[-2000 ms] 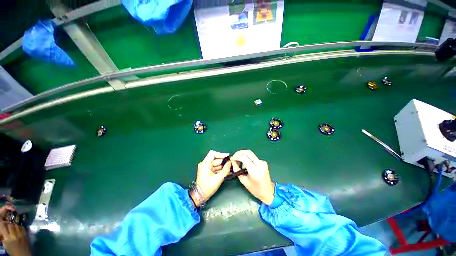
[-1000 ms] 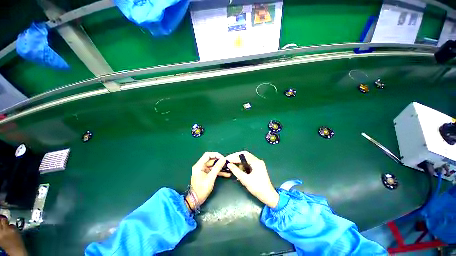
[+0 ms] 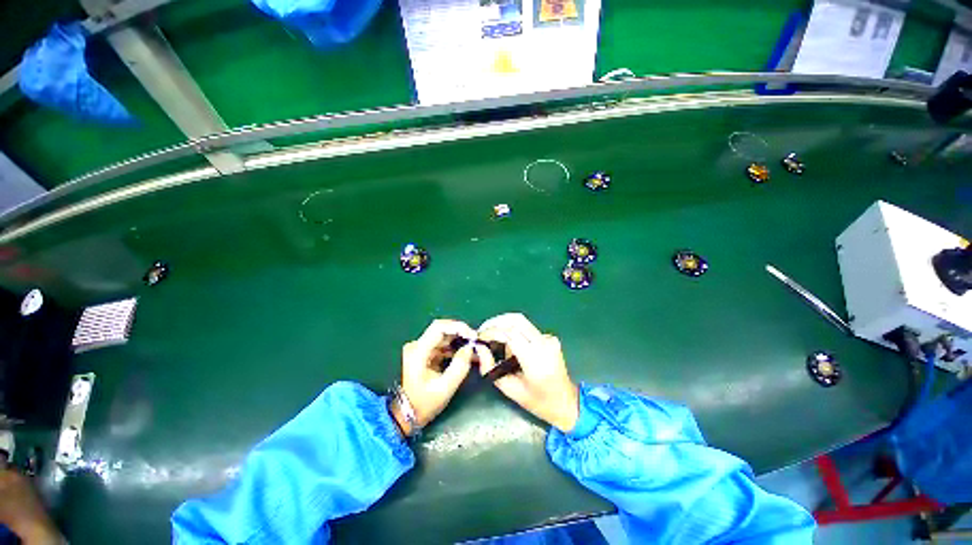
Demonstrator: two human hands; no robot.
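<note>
My left hand (image 3: 433, 373) is closed on a small dark round module (image 3: 453, 349), partly hidden by the fingers. My right hand (image 3: 533, 373) holds a slim black tool, maybe tweezers (image 3: 502, 367), against the palm side. The fingertips of both hands meet at the module, above the green belt (image 3: 320, 319). A tiny pale spot shows between the fingertips; what it is cannot be told. Two touching black modules with yellow centres (image 3: 577, 276) lie just beyond the hands. Another module (image 3: 415, 259) lies to their left and one (image 3: 690, 263) to their right.
A white box (image 3: 906, 282) stands at right, with a silver pen-like tool (image 3: 808, 297) and a module (image 3: 823, 368) beside it. Farther back lie an orange part (image 3: 757, 172) and a tiny pale piece (image 3: 501, 212). At left are a ribbed tray (image 3: 104, 324), a metal plate (image 3: 74, 419) and another person's hand (image 3: 23, 507).
The parts on the belt's far half have shifted left, and another part has appeared at far right. My hands stay together; the black tool has turned from upright to slanting in my right hand.
</note>
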